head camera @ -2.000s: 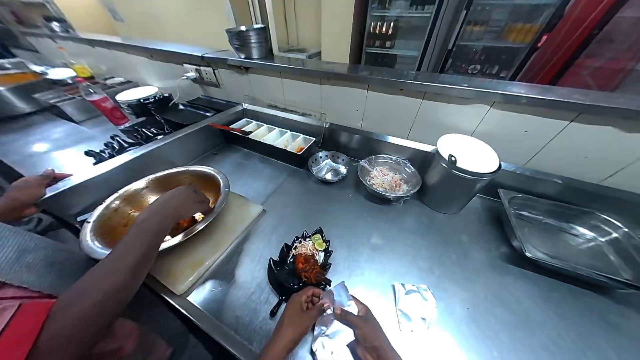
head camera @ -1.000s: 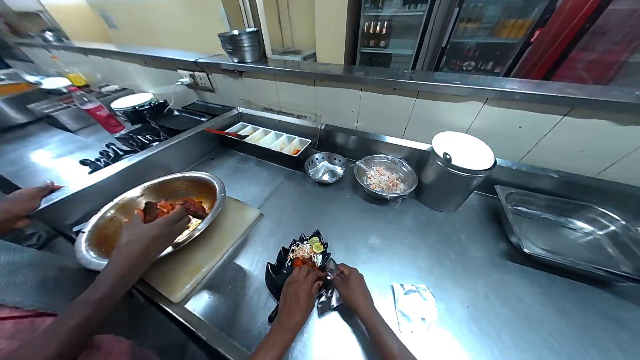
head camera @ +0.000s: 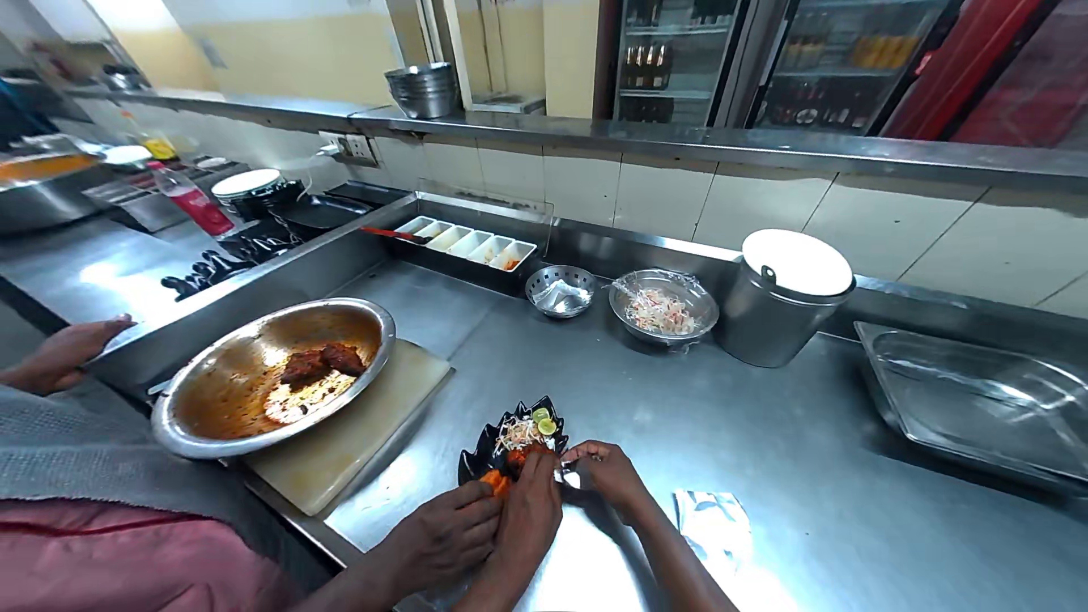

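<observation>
A black leaf-shaped plate (head camera: 476, 463) stands on the steel counter, with shredded salad (head camera: 512, 433), lime slices (head camera: 545, 420) and red-coated food on it. My left hand (head camera: 534, 501) reaches over the near part of the plate, its fingertips at the red food; what they grip is hidden. My right hand (head camera: 605, 472) is at the plate's right edge, thumb and fingers pinched on a bit of foil that shows below them. A co-worker's hand (head camera: 455, 527) comes from the left beside my left hand, with an orange-red piece (head camera: 496, 483) at its fingertips.
Left, a steel bowl (head camera: 183, 421) with red-coated pieces rests partly on a cutting board (head camera: 408, 387). Behind are a condiment tray (head camera: 476, 268), a perforated bowl (head camera: 561, 291), a salad bowl (head camera: 710, 314) and a lidded steel container (head camera: 765, 327). Foil (head camera: 714, 523) and a clear pan (head camera: 892, 391) are at right.
The co-worker's hand has moved from the steel bowl to the plate with an orange-red piece. My hands have moved from the foil in front of the plate up to the plate's food and edge.
</observation>
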